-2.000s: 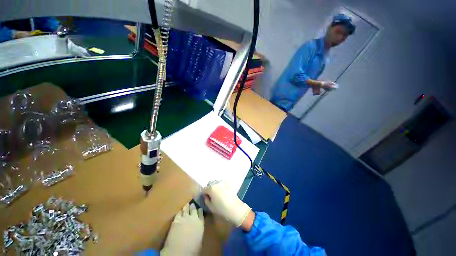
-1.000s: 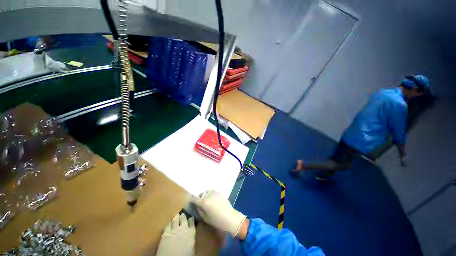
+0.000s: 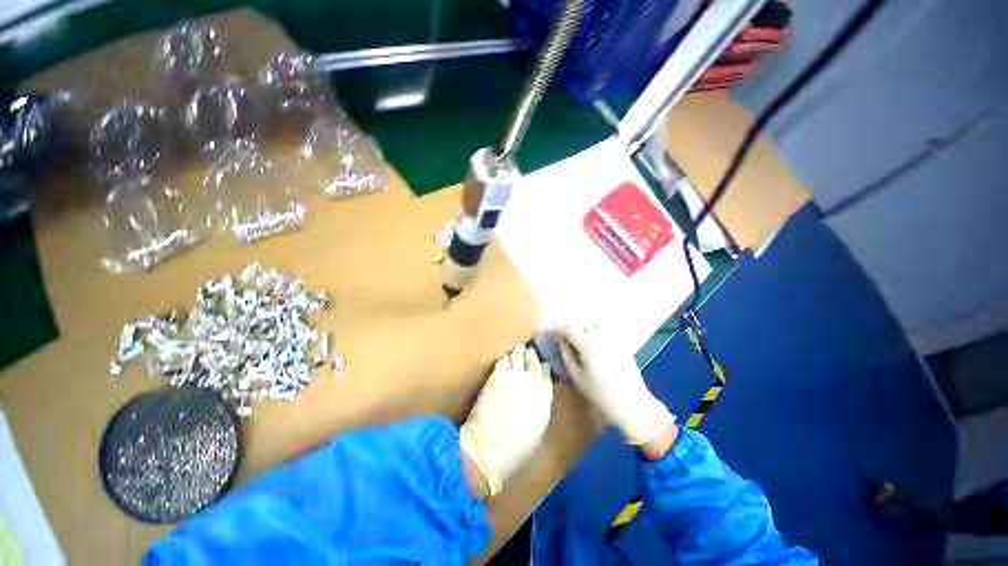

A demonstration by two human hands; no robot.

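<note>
My left hand point(image 3: 510, 413), in an off-white glove, lies at the board's right edge with its fingertips at a small dark piece point(image 3: 544, 352). My right hand point(image 3: 610, 381), also gloved, is at the piece's other side, slightly blurred. The fingers hide most of the piece, so its shape and the exact grip cannot be told. A heap of small silver metal fittings point(image 3: 249, 332) lies mid-board. A round black dish point(image 3: 169, 453) of tiny silver-grey screws sits below it. The hanging power screwdriver point(image 3: 479, 210) points bit down above the board, left of my hands.
Clear plastic packs point(image 3: 238, 194) with silver pieces stand at the cardboard's point(image 3: 387, 387) far left. A red tray point(image 3: 628, 227) lies on a white surface point(image 3: 553, 210). A black cable point(image 3: 752, 127) hangs at right. Blue floor point(image 3: 818, 365) is beyond, with part of a person's leg point(image 3: 978, 511).
The view has swung left and down, so the screw dish and whole heap now show. The other person walked right and is mostly out of view. My hands stay together at the dark piece.
</note>
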